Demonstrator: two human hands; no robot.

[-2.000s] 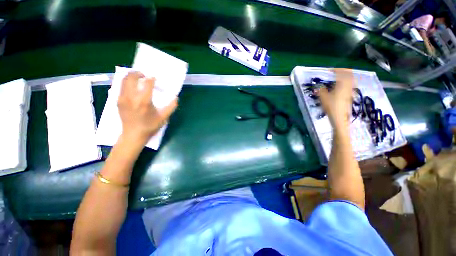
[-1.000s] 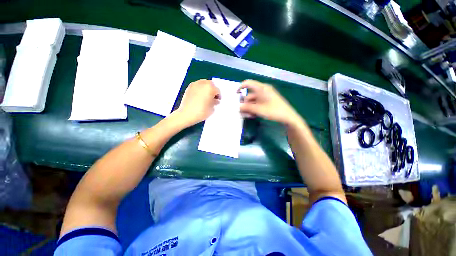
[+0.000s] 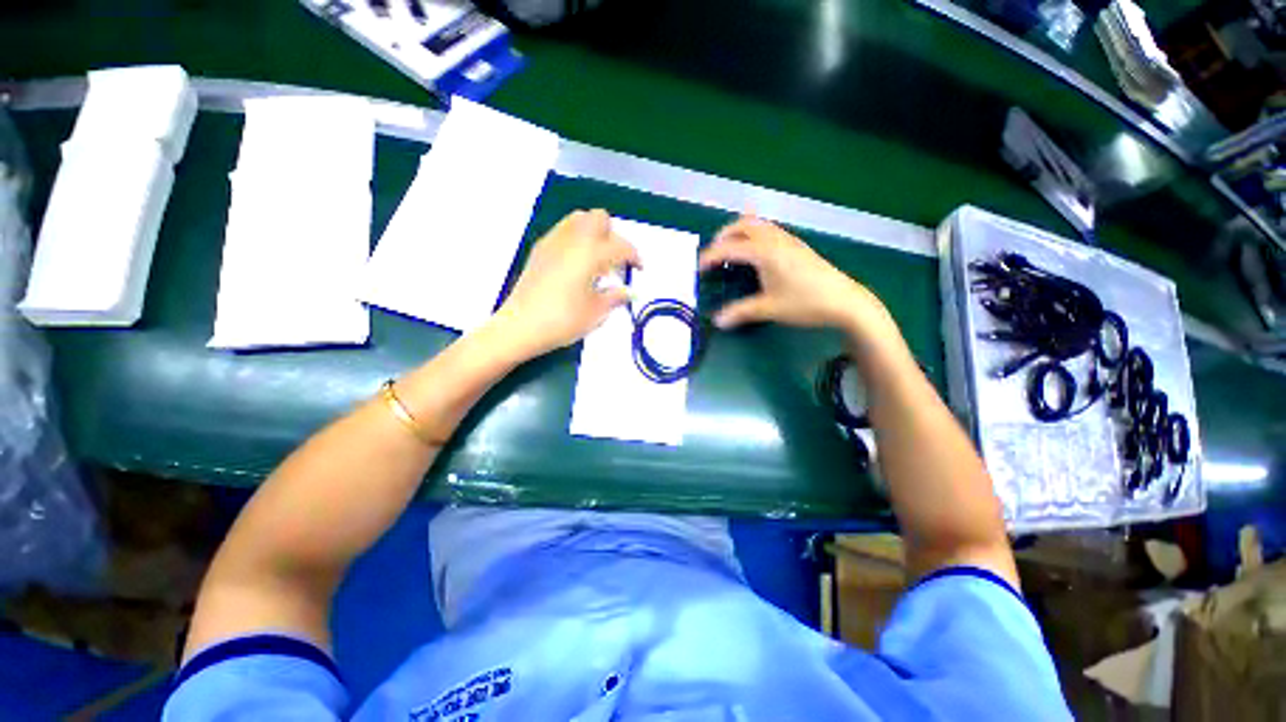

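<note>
A black coiled cable [image 3: 666, 340] lies on a white card [image 3: 629, 402] on the green bench in front of me. My left hand [image 3: 576, 282] is at the card's upper left, thumb and fingers curled around a short cable end; whether they grip it is unclear. My right hand [image 3: 790, 279] is just right of the card, fingers curved and parted, slightly blurred; a dark patch between them may be cable or shadow. Another black cable [image 3: 848, 392] lies partly hidden by my right forearm.
A pale tray [image 3: 1044, 473] with many black cables stands at right. White cards [image 3: 463, 212] and a white stack [image 3: 298, 226] lie at left, with a thicker white stack [image 3: 110, 198] farther left. A printed box [image 3: 423, 43] lies beyond the metal rail [image 3: 790, 206].
My left hand left the card pile, and a card now lies before me with a coil on it. My right hand came from the tray and has since parted slightly from the card, exposing the coil.
</note>
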